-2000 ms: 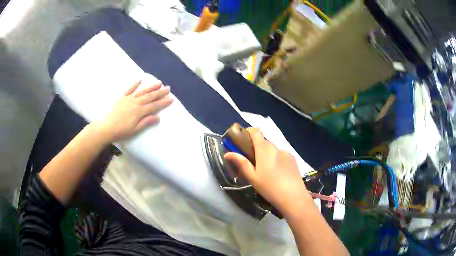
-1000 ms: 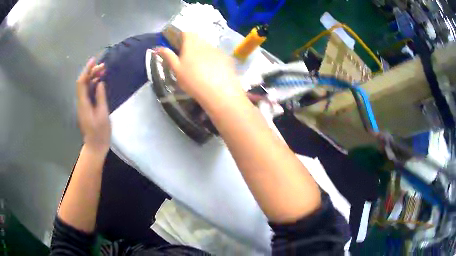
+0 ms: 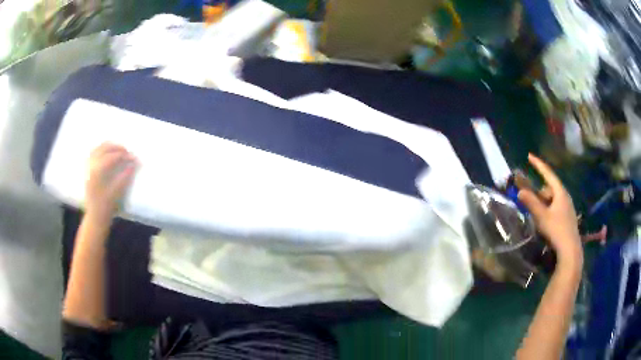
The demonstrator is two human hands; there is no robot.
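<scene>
A long smooth white cut panel (image 3: 232, 169) lies along the navy sleeve board (image 3: 232, 112). My left hand (image 3: 109, 179) is on the panel's left end with its fingers curled; blur hides whether they pinch the cloth. The steam iron (image 3: 500, 221) stands at the right, past the panel's right end. My right hand (image 3: 559, 214) is at its brown handle with thumb and fingers apart, not visibly closed round it. A wrinkled off-white cloth piece (image 3: 281, 274) hangs along the board's near side.
More white cloth (image 3: 379, 119) lies behind the board. A white strip (image 3: 490, 151) is beyond the iron. A shiny metal surface (image 3: 24, 260) is at the left. A brown box-like object (image 3: 372, 28) and an orange item (image 3: 214, 10) are at the back. Dark table cover (image 3: 126, 267) shows in front.
The iron and my right hand have moved from the board's far left end to the far right, off the panel. My left hand has moved onto the panel. The view has turned.
</scene>
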